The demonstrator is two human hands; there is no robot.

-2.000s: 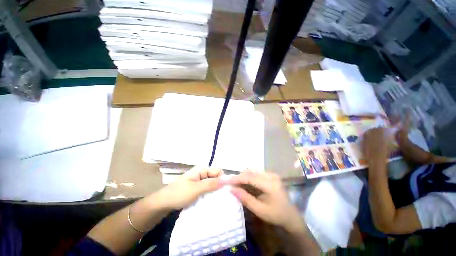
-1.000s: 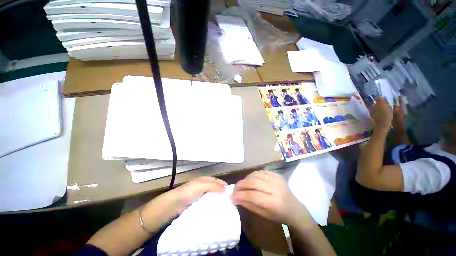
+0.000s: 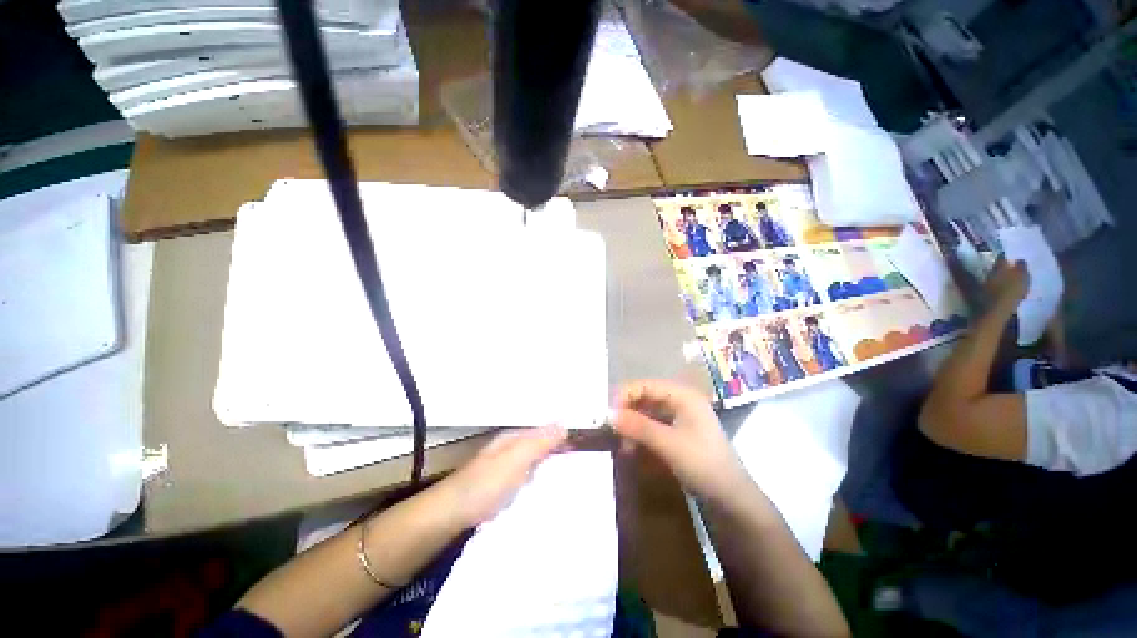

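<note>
A white calculator unit [image 3: 536,548] is low in the centre, in front of my body, its lower end cut off by the picture's edge. My left hand [image 3: 505,471], with a bracelet on the wrist, holds its upper left edge. My right hand [image 3: 673,434] is just beyond its upper right corner, thumb and fingertips close together; whether a tiny part is between them cannot be told. A loose pile of flat white housings [image 3: 418,305] lies on the bench ahead. The black electric screwdriver [image 3: 539,106] hangs over the pile's back edge.
A black cord [image 3: 353,237] crosses the pile. Stacked white units [image 3: 256,69] stand on cardboard [image 3: 187,187], with a clear bag [image 3: 474,106] beside them. A white sheet [image 3: 75,461] lies left. A printed sheet [image 3: 779,293] and a seated neighbour [image 3: 997,399] are right.
My right hand has moved off the unit's upper edge to the right, leaving a gap between my hands. The unit's key rows are less visible. The neighbour now holds a white piece.
</note>
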